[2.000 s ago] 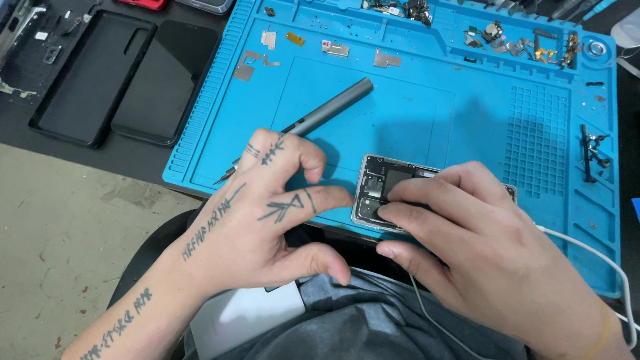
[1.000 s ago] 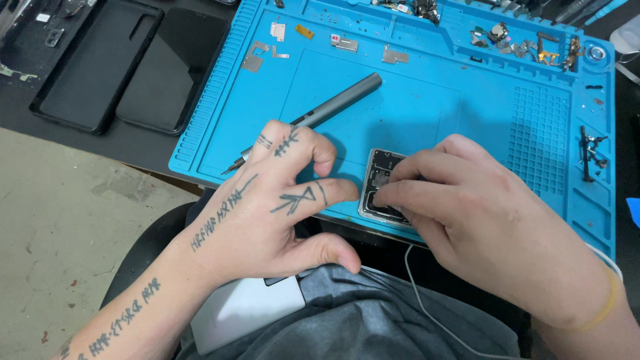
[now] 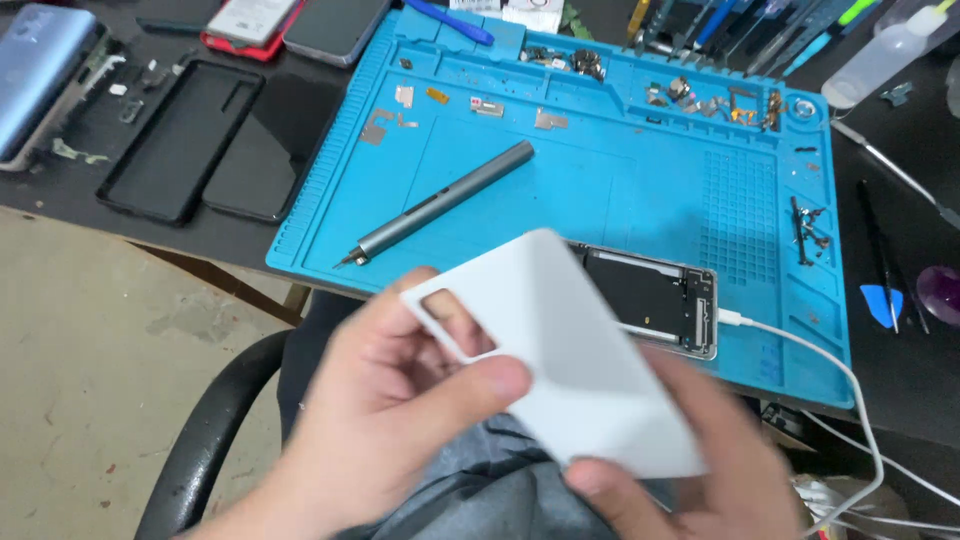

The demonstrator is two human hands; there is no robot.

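Observation:
A white phone back cover [image 3: 555, 337] with a rectangular camera cutout is held between both hands, tilted over the lap. My left hand [image 3: 420, 397] grips it by the cutout end, thumb on its face. My right hand [image 3: 697, 457], blurred, grips the lower right end. Behind the cover, partly hidden, an opened smartphone [image 3: 645, 296] lies at the front edge of the blue silicone repair mat [image 3: 570, 195]. A white cable plug [image 3: 731, 317] sits at its right end. A grey pen-shaped electric screwdriver [image 3: 450, 199] rests diagonally on the mat, left of the phone.
Small metal plates [image 3: 551, 118] and loose parts lie along the mat's back. A black phone case [image 3: 180, 142] and a dark phone [image 3: 255, 169] lie left. Right are a blue pick [image 3: 882, 304], tweezers and a clear bottle [image 3: 881, 67]. A black chair armrest [image 3: 214, 435] is at lower left.
Both hands have left the opened phone and now hold the white cover, which lay on the lap in the earlier frames. The view has shifted.

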